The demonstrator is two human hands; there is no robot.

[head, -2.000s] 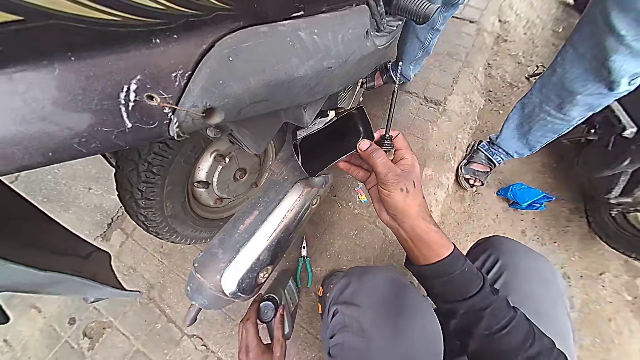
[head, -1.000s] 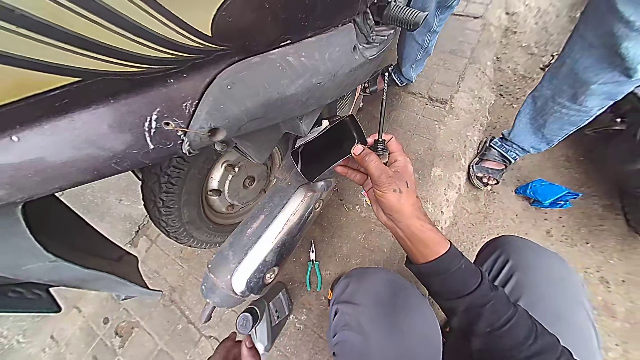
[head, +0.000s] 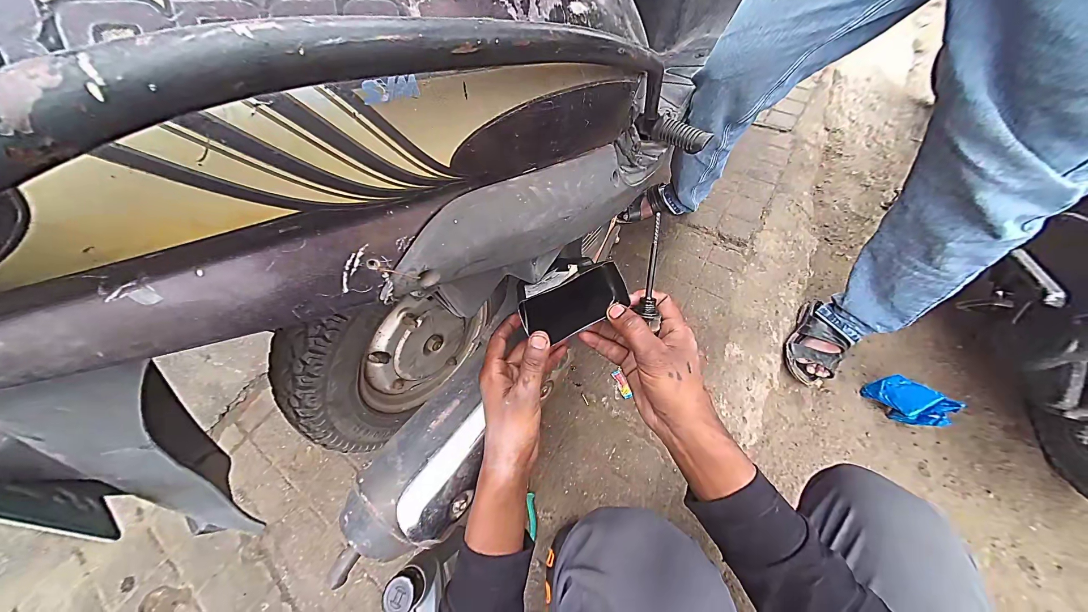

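A smartphone with a dark screen (head: 575,303) is between my two hands, tilted, in front of the scooter's underside. My left hand (head: 516,374) grips its lower left end, thumb on the front edge. My right hand (head: 650,348) holds its right end by thumb and fingers. A thin rod-like tool with a dark fitting at its base (head: 653,263) stands upright at my right fingers; how it is held is partly hidden. Just behind and left of my hands are the scooter's muffler (head: 442,459) and rear wheel (head: 425,357).
The scooter's side panel (head: 340,153) fills the upper left. A capped bottle (head: 406,588) stands below the muffler. A green tool handle (head: 531,516) shows beside my left forearm. At right are a person's jeans-clad legs (head: 926,195), a blue plastic bag (head: 913,399) and another vehicle's wheel (head: 1062,425).
My left hand has left the bottle and moved up to the phone's left end. My right hand still holds the phone. The view has shifted, showing more of the scooter's side.
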